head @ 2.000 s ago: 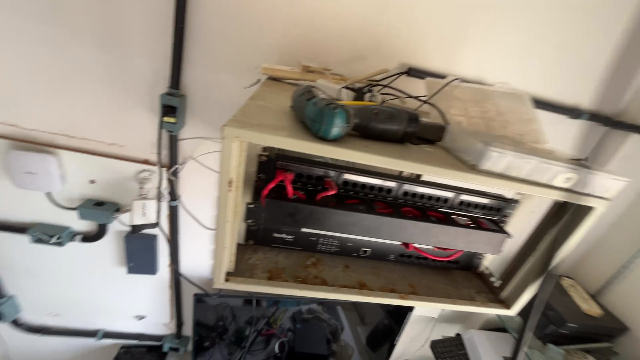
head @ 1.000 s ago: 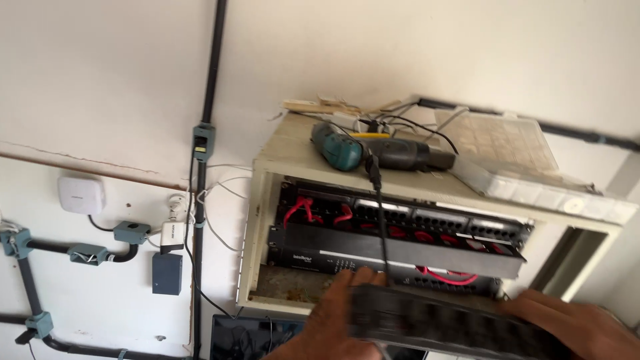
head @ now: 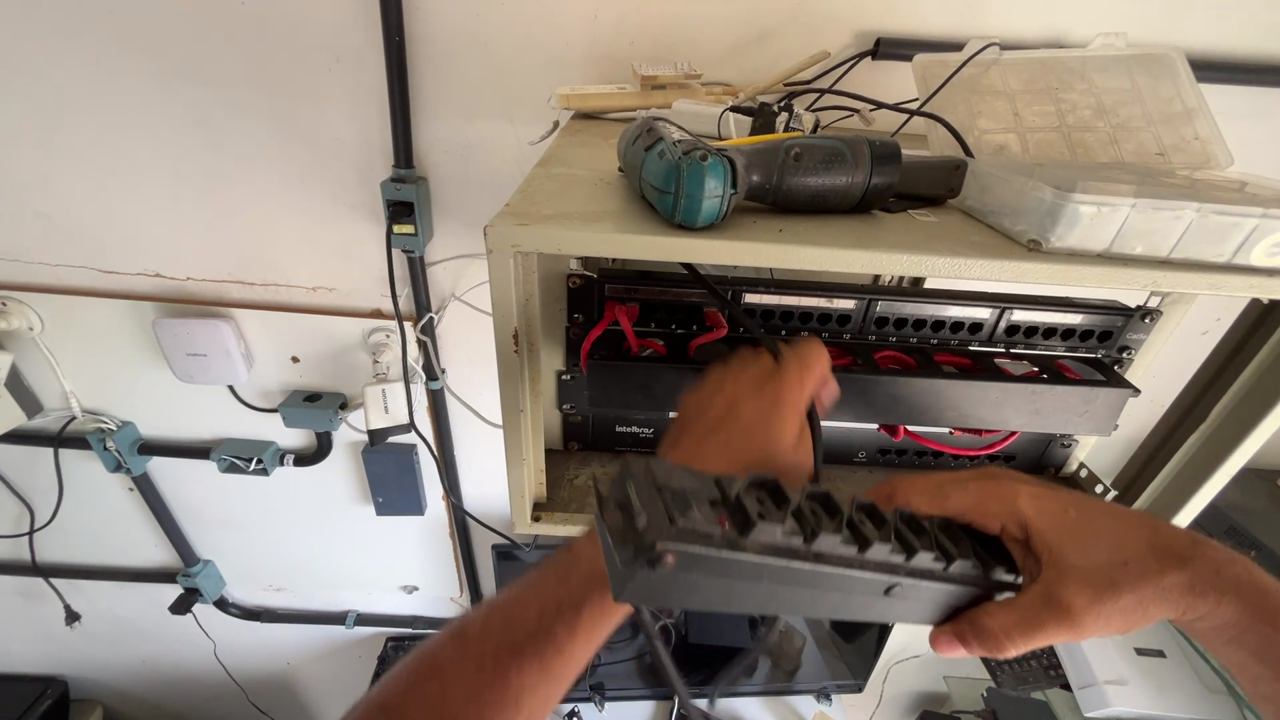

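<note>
My right hand (head: pixel 1060 560) grips the right end of a black rack-mount power strip (head: pixel 800 570), its row of sockets facing up, held in front of the open wall rack cabinet (head: pixel 860 245). Behind the strip's left part, my left hand (head: pixel 745 410) is closed around a black power cable (head: pixel 816 440), somewhat blurred; its forearm passes below the strip. Inside the cabinet sit a patch panel (head: pixel 920 318) with red patch cords (head: pixel 625 325), a black cable-manager bar (head: pixel 1000 398) and, under it, a network switch (head: pixel 632 440).
On the cabinet's top lie a teal and black angle power tool (head: pixel 700 175), loose cables and an open clear plastic organizer box (head: pixel 1120 210). Black conduit (head: pixel 395 90) with grey boxes runs along the wall at left. Below is a monitor (head: pixel 840 660); a white device (head: pixel 1140 670) stands lower right.
Both hands and the power strip, out of view two seconds ago, came into view. Since one second ago, the strip has moved left, and my left hand has risen to the cable in front of the rack.
</note>
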